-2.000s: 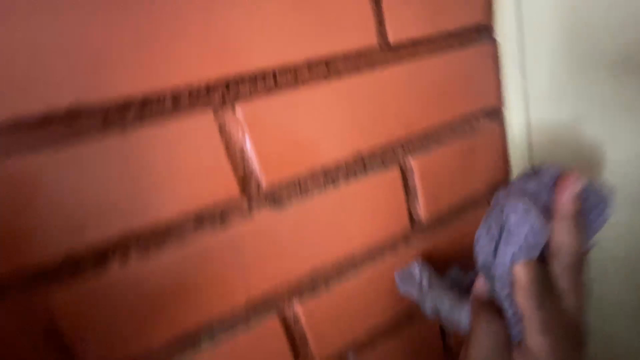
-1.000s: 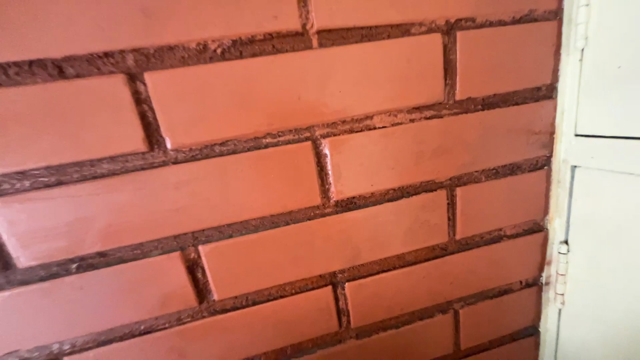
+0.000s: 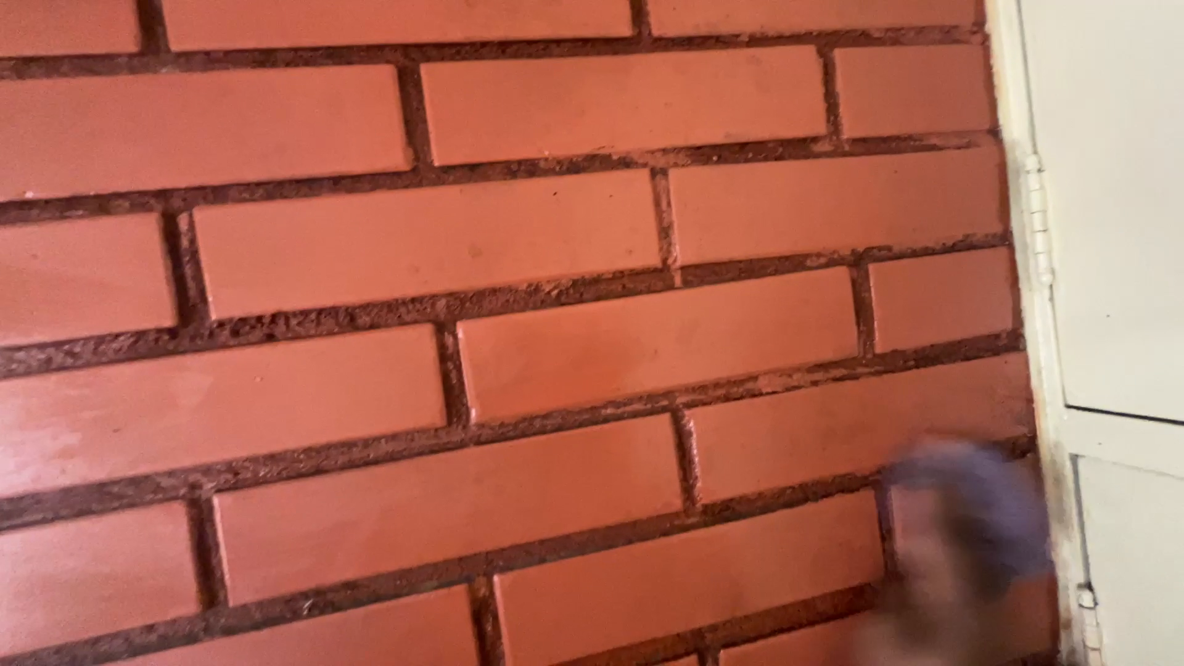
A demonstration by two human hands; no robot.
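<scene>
A blurred hand, which looks to be my right hand, is at the lower right against the brick wall. It holds a bunched purple-grey cloth, close to the cream metal frame at the wall's right edge. The bricks are smooth and orange-red, with rough, dark recessed joints between them. Motion blur hides the fingers and just how they grip the cloth. My left hand is out of the picture.
A cream metal door or shutter stands along the right side. Its frame carries an upper hinge and a lower hinge.
The hand with the cloth, out of view one second ago, is back at the lower right. Two seconds ago it was by the pale frame. The view has shifted.
</scene>
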